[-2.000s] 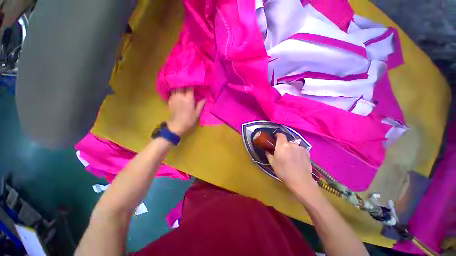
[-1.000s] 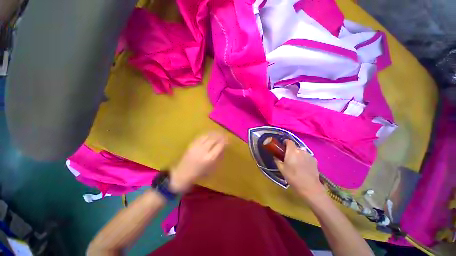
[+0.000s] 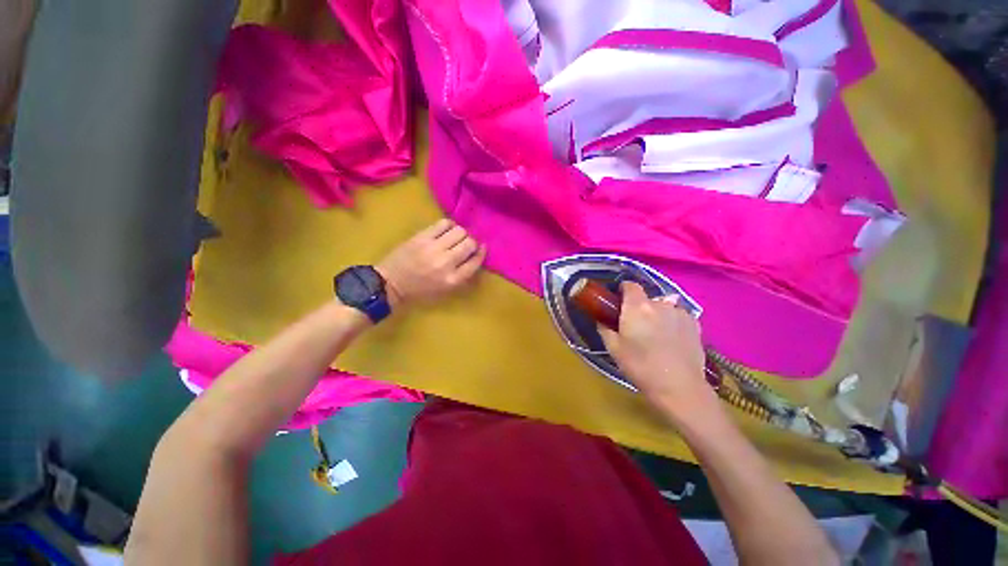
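Note:
A hot-pink garment (image 3: 619,216) lies on the table, its white inner side crossed by darker pink strips. My right hand (image 3: 658,343) is closed round the red-brown handle of the steam iron (image 3: 569,321). The iron's pointed soleplate rests at the garment's lower edge, partly on the pink band and partly on the yellow cover. My left hand (image 3: 437,263) lies with curled fingers at the band's left edge; whether the fingertips grip the cloth is hard to tell. Thinner, crumpled pink cloth (image 3: 326,111) is bunched at the upper left.
A long grey padded arm (image 3: 111,177) stands over the left of the yellow table cover (image 3: 287,265). The steam hose (image 3: 763,404) trails right past a dark grey pad (image 3: 934,365). Pink cloth (image 3: 343,398) hangs below the table's near edge. Magenta cloth (image 3: 978,409) is at the far right.
My left hand let go of the crumpled cloth, which now lies farther up and left, and came to the garment band's left edge. The iron has stayed near the garment's lower edge in my right hand.

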